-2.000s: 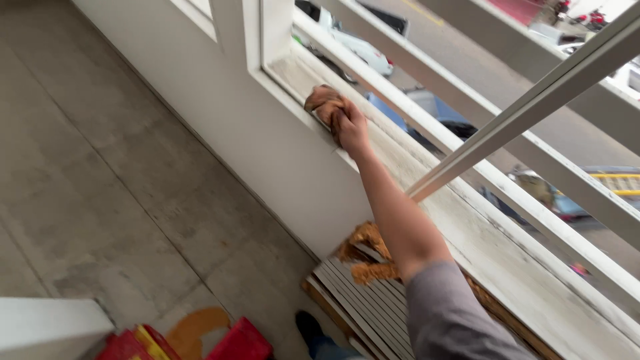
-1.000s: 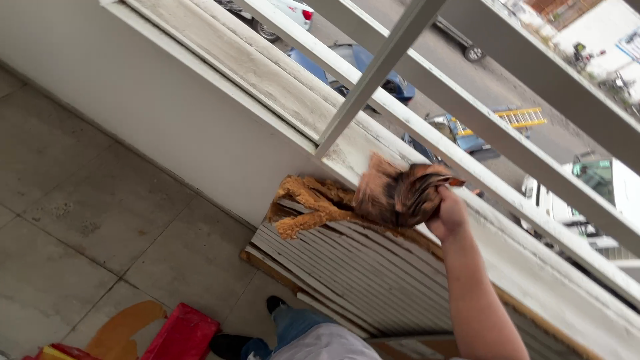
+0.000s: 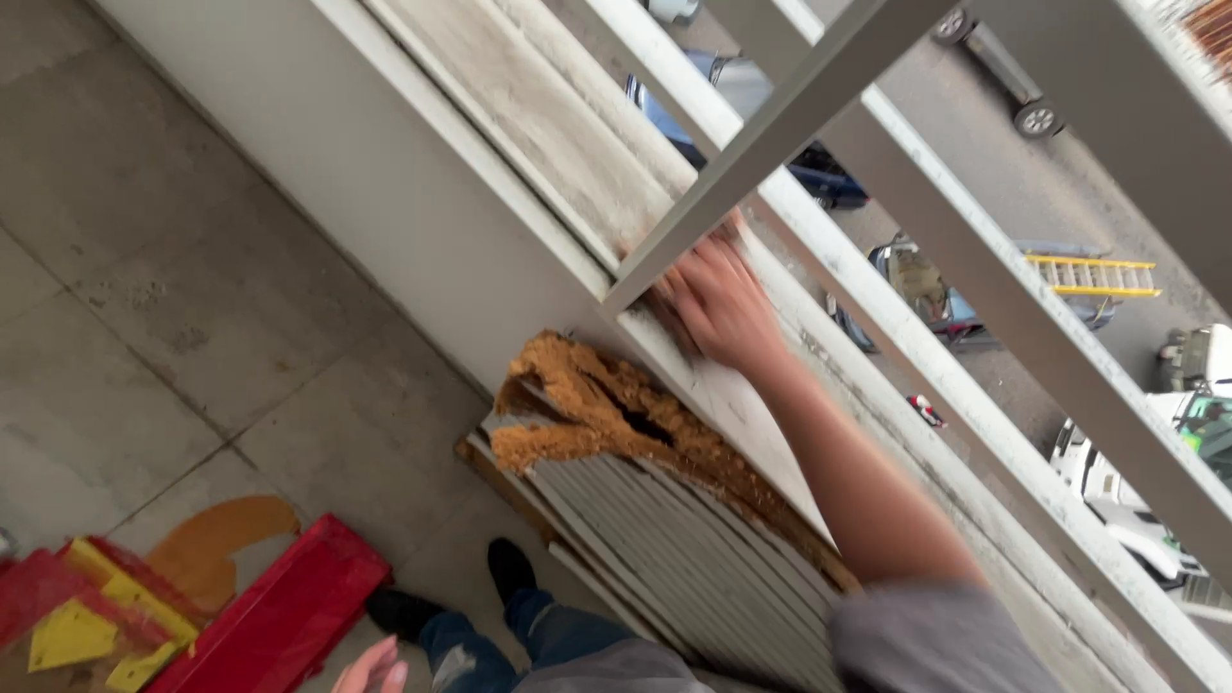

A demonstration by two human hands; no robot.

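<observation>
My right hand (image 3: 717,303) lies low on the dirty white window ledge (image 3: 553,115), close to the foot of a slanting metal bar (image 3: 770,120). Beneath its blurred fingers shows a little of a brown and dark cloth (image 3: 674,318), mostly hidden by the hand. Of my left hand (image 3: 373,666) only some fingers enter at the bottom edge, and whatever lies below them is out of frame. A crumpled orange-brown fibrous cloth (image 3: 568,395) drapes over a stack of ribbed grey panels (image 3: 664,539) below the ledge.
White railing slats (image 3: 962,207) run beyond the ledge, with a street and parked vehicles far below. Red metal parts (image 3: 279,606), yellow pieces (image 3: 72,635) and a curved orange piece (image 3: 217,539) lie on the tiled floor (image 3: 318,395), left of my feet.
From farther up the ledge, my right hand came above the panels with the cloth lifted and bunched; now it is down flat on the ledge by the bar. My left fingers have come into view.
</observation>
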